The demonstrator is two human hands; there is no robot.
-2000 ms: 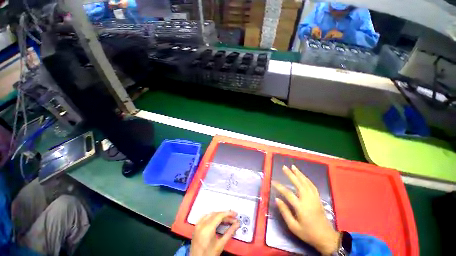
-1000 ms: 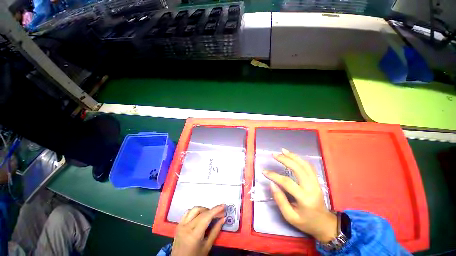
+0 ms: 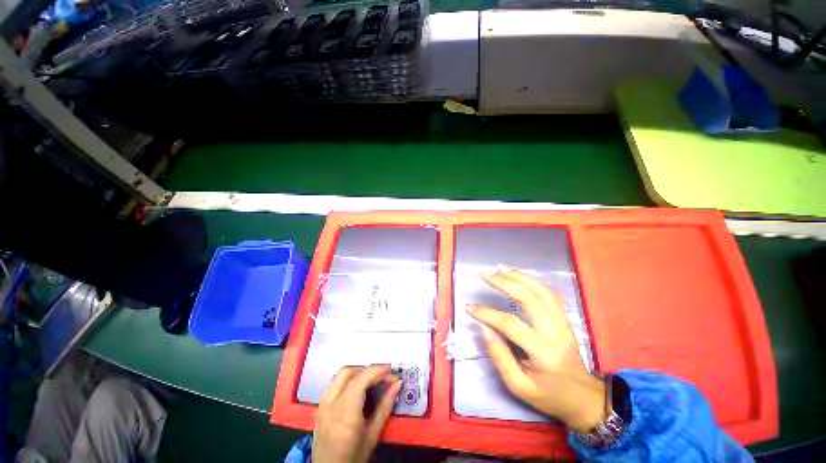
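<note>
A silver tablet (image 3: 376,312), back side up with clear film across it, lies in the left recess of the red foam tray (image 3: 675,316). My left hand (image 3: 355,407) has its thumb and fingertips at the camera cluster (image 3: 410,384) in the tablet's lower right corner. Whether a small part is between the fingertips cannot be told. A second film-covered tablet (image 3: 480,384) lies in the middle recess. My right hand (image 3: 534,353) rests over it with fingers spread, holding nothing visible. The tray's right recess holds no tablet.
A blue bin (image 3: 244,294) with a few tiny dark parts stands left of the tray. A dark stand base (image 3: 177,262) is farther left. Stacked clear trays of black parts (image 3: 344,54) are behind. A yellow-green board (image 3: 725,172) with a blue item (image 3: 727,99) lies at the back right.
The view has tilted down, so the tray sits higher and farther left. My left hand stays at the camera cluster. My right hand stays over the middle tablet with only slight finger movement.
</note>
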